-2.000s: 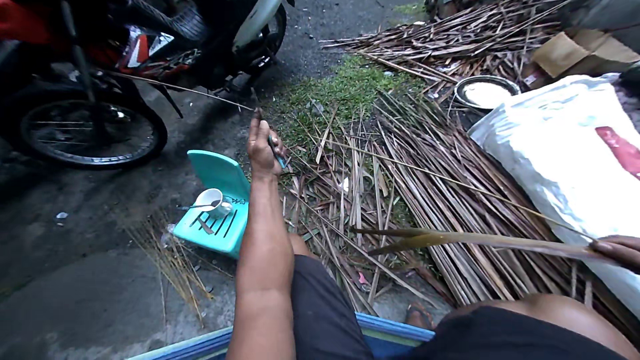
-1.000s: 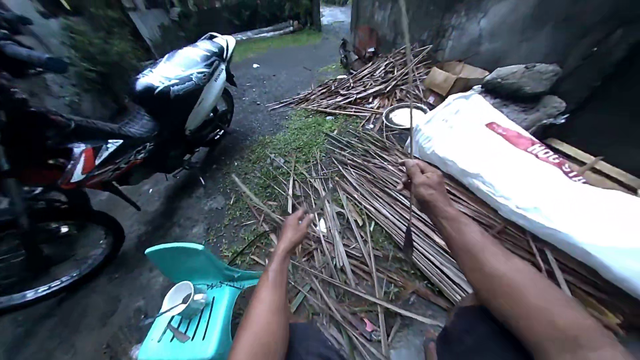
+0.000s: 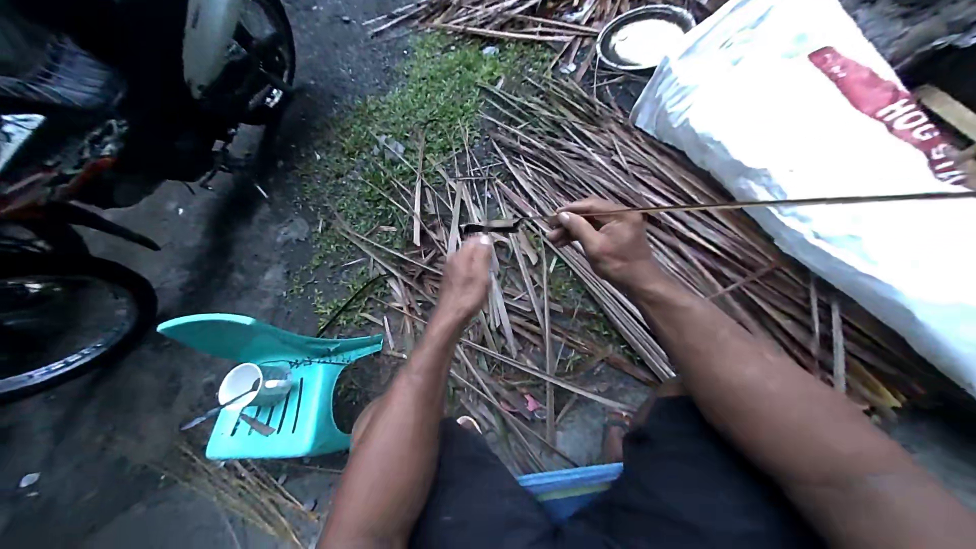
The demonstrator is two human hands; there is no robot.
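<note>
My right hand pinches one end of a long, thin brown palm leaflet, which runs off to the right across the white sack. Just left of it, my left hand is closed with its thumb up around a small tool, seemingly a knife, whose dark part shows above the thumb. The leaflet's end meets or nearly meets the tool between the hands; exact contact is unclear. Below both hands lie scattered dry palm strips, and a thick pile of long dry palm leaflets stretches beside them.
A turquoise plastic chair at lower left bears a white cup and a mug. Motorcycles stand at left. A large white sack lies at right, near a round basin. Thin strips lie below the chair.
My right hand held a strip upright a second ago; the strip now lies roughly level. My hands have come close together. The view has tilted downward.
</note>
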